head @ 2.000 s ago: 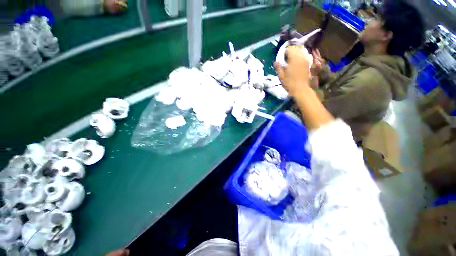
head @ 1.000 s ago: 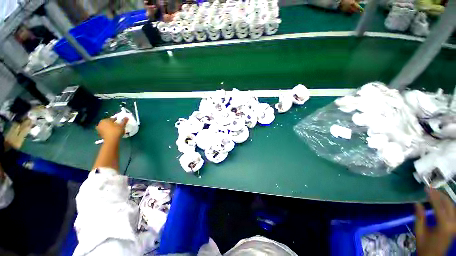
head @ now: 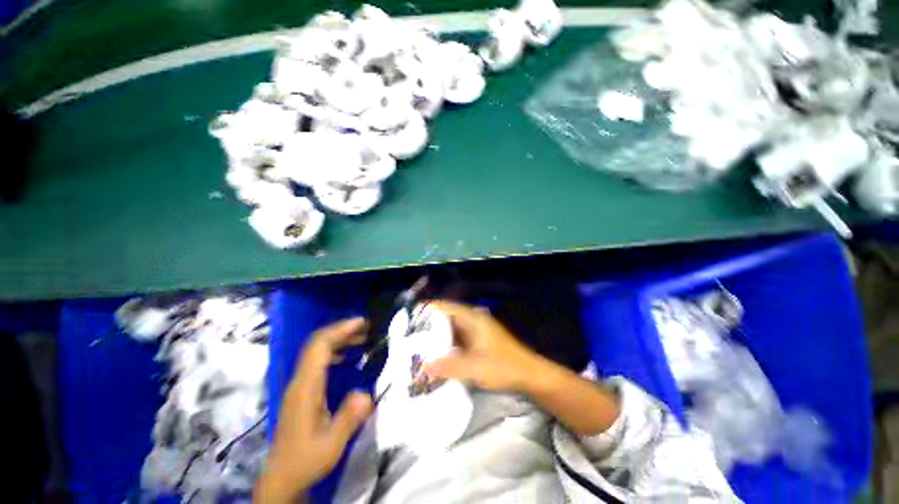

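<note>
A white plastic housing with dark parts or wires in its openings is over my lap at the bottom centre. My right hand holds it from the right, with fingertips at its upper part. My left hand is just left of it, fingers apart and holding nothing. Thin dark strands stick out near the housing's top. The picture is blurred, so small details cannot be told.
Ball-shaped white shells lie heaped on the green bench. A clear bag lies beside a heap of white covers and housings. A left blue bin holds white parts and dark wires; a right blue bin holds clear wrapping.
The view has turned down to the lap. My left hand has come back from the bench's left end, and my right hand from the right. The right hand now holds a housing.
</note>
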